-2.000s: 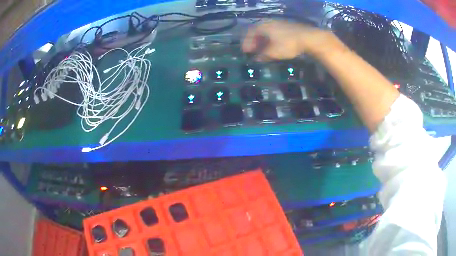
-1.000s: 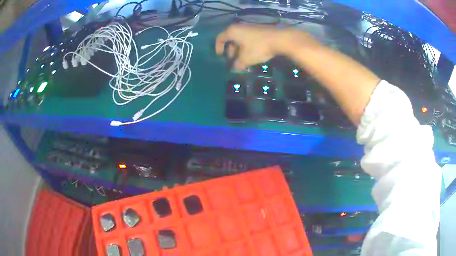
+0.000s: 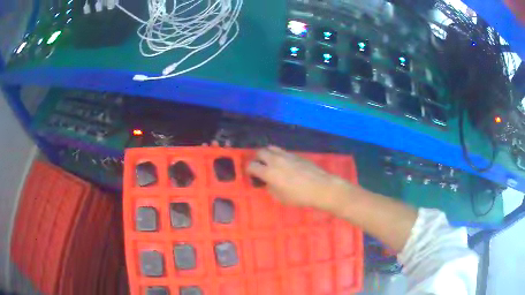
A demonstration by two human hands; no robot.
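The orange-red blister tray (image 3: 299, 230) lies low in front of me, with dark and grey rounded-square watch units (image 3: 223, 211) in its left pockets and bare pockets at the right. My right hand (image 3: 288, 176) is over the top row, its fingertips on a dark unit (image 3: 257, 180) that they partly cover. On the shelf above, rows of dark units (image 3: 293, 75) sit on the test fixture, several with small lit screens. My left hand is not in view.
The blue shelf edge (image 3: 230, 103) runs across above the tray. Tangled white cables (image 3: 190, 34) lie at the shelf's left. Orange-red trays (image 3: 49, 219) stand stacked at lower left. Black leads (image 3: 472, 92) hang at right. A lower shelf holds more fixtures (image 3: 86, 124).
My right hand has moved from the upper shelf down to the tray's top row. The view has tilted down, so the shelf shows higher and more of the tray is visible.
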